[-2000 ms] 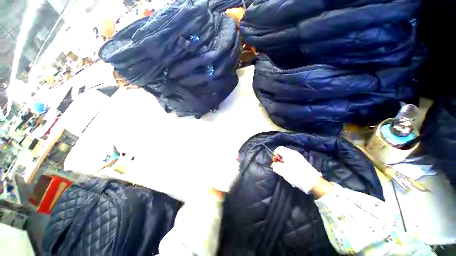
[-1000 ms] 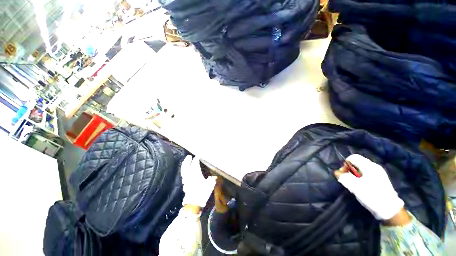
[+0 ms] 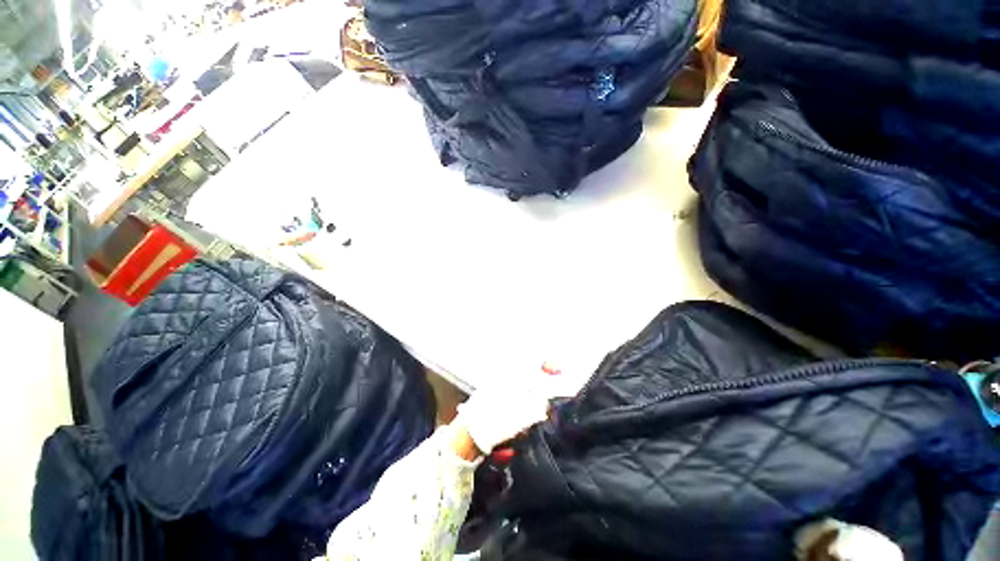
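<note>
A dark quilted backpack point(image 3: 724, 438) lies at the table edge in front of me, its diamond-stitched side and a long curved zipper showing. My left hand point(image 3: 499, 416), in a white glove, is at the bag's left corner and appears to grip it; the fingers are blurred. Small red bits show above and below this hand; I cannot tell what they are. My right hand point(image 3: 850, 542) is mostly cut off by the bottom edge. Only a bit of white glove and a bare fingertip show against the bag, and its grip is hidden. The red-handled snips cannot be made out clearly.
A quilted backpack point(image 3: 219, 384) stands at the left by the white table point(image 3: 439, 263). Stacked navy bags point(image 3: 548, 99) stand behind, and more point(image 3: 844, 219) at the right. Small items point(image 3: 313, 225) lie on the table. A red bin point(image 3: 148, 263) is far left.
The backpack has been turned so its zipper and diamond-stitched side show. My left hand has moved right to its corner. My right hand has dropped to the bottom edge.
</note>
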